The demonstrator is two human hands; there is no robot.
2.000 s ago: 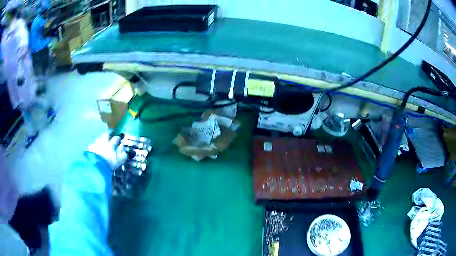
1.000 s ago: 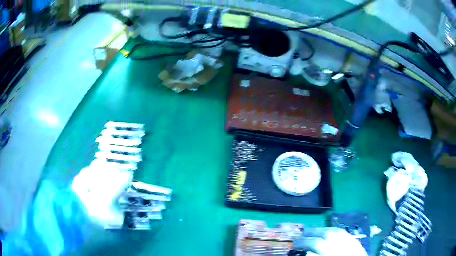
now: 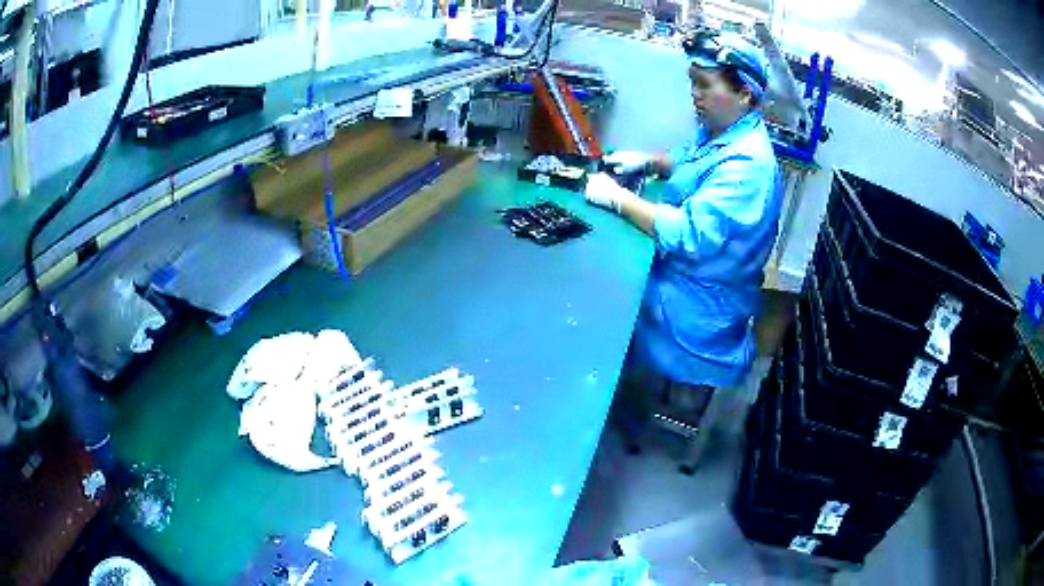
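Neither of my hands is in view. Only a bit of light blue sleeve shows at the bottom edge; I cannot tell which arm it is. A ladder-like row of silvery-white heatsinks (image 3: pixel 395 464) with small black transistors lies on the green bench. One or more heatsinks (image 3: pixel 437 401) with transistors lie at an angle against the row's right side. A crumpled white cloth or glove (image 3: pixel 286 395) touches the row's upper left. The white screw dish (image 3: pixel 121 572) is cut off at the bottom left.
A reddish-brown board (image 3: pixel 52 515) and a clear plastic bag (image 3: pixel 149 498) lie at left. Behind are an open cardboard box (image 3: pixel 389 212) and black parts (image 3: pixel 544 222). A co-worker in a blue smock (image 3: pixel 716 240) works at the far end. Stacked black bins (image 3: pixel 859 378) stand right.
The view has swung right. My hands, the fixture and the left heatsink group have left the picture; the co-worker and bins have come in.
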